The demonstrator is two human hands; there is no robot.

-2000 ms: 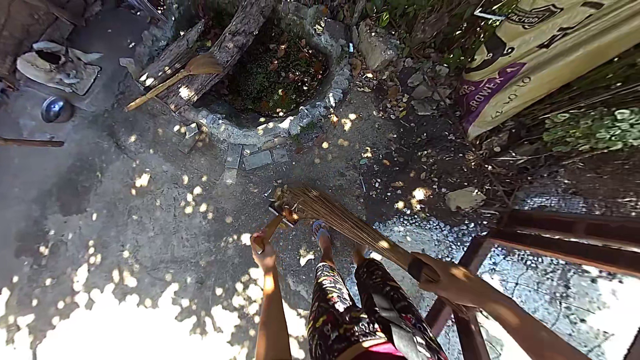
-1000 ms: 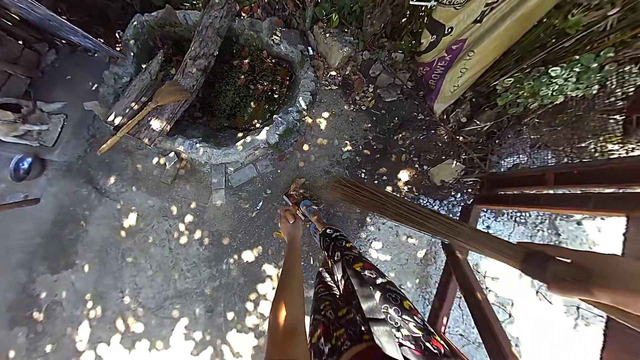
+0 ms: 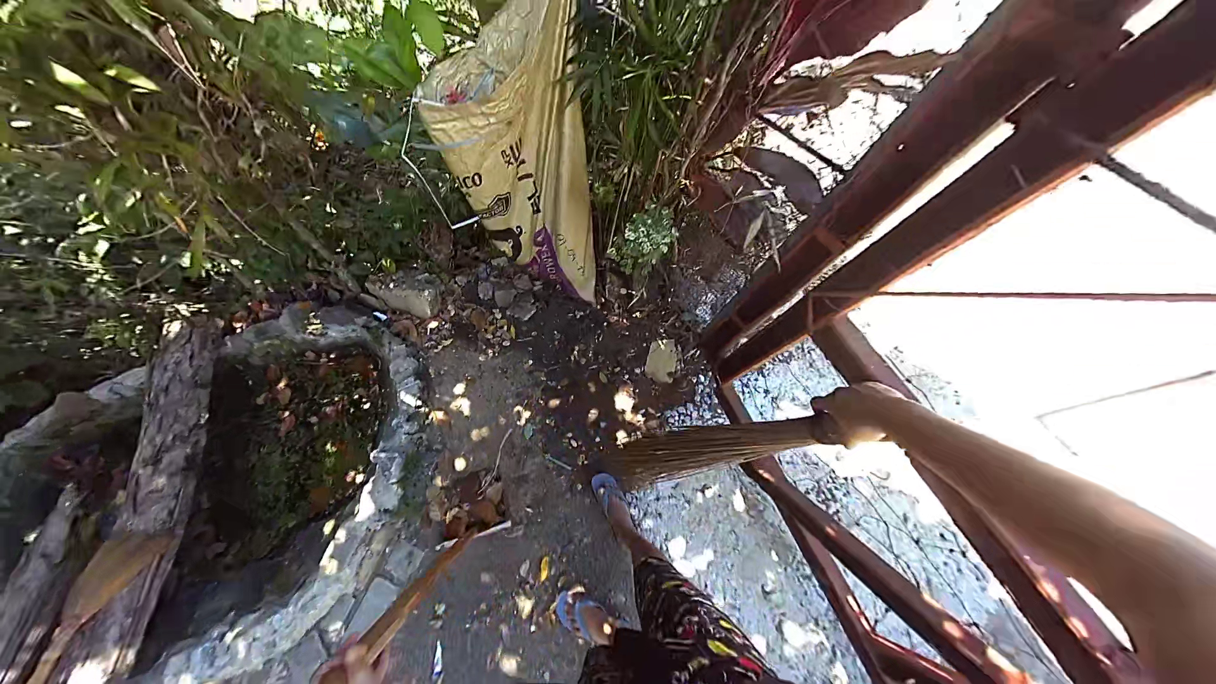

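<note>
My right hand [image 3: 855, 414] is closed around the bound end of a stick broom [image 3: 717, 446], whose bristles spread leftward to the ground beside my sandalled foot. At the bottom, my left hand [image 3: 353, 662], partly cut off by the frame edge, grips a wooden handle [image 3: 413, 598]. That handle runs up to a dustpan-like end [image 3: 475, 535] with brown dry leaves [image 3: 470, 513] on it; its exact shape is unclear. Scattered leaves and light spots lie on the ground between the broom and the stone-rimmed pit.
A stone-rimmed pit [image 3: 394, 465] with a log [image 3: 176, 427] and a wooden paddle [image 3: 114, 579] across it lies left. A printed woven sack [image 3: 541, 161] stands ahead among plants. Reddish metal framework [image 3: 836, 256] rises close on the right. Loose stones [image 3: 662, 361] lie near its base.
The view has swung strongly, bringing the sack and plants ahead. The dustpan-like tool, near my feet earlier, is now beside the pit's rim, apart from the broom. Both hands keep their holds.
</note>
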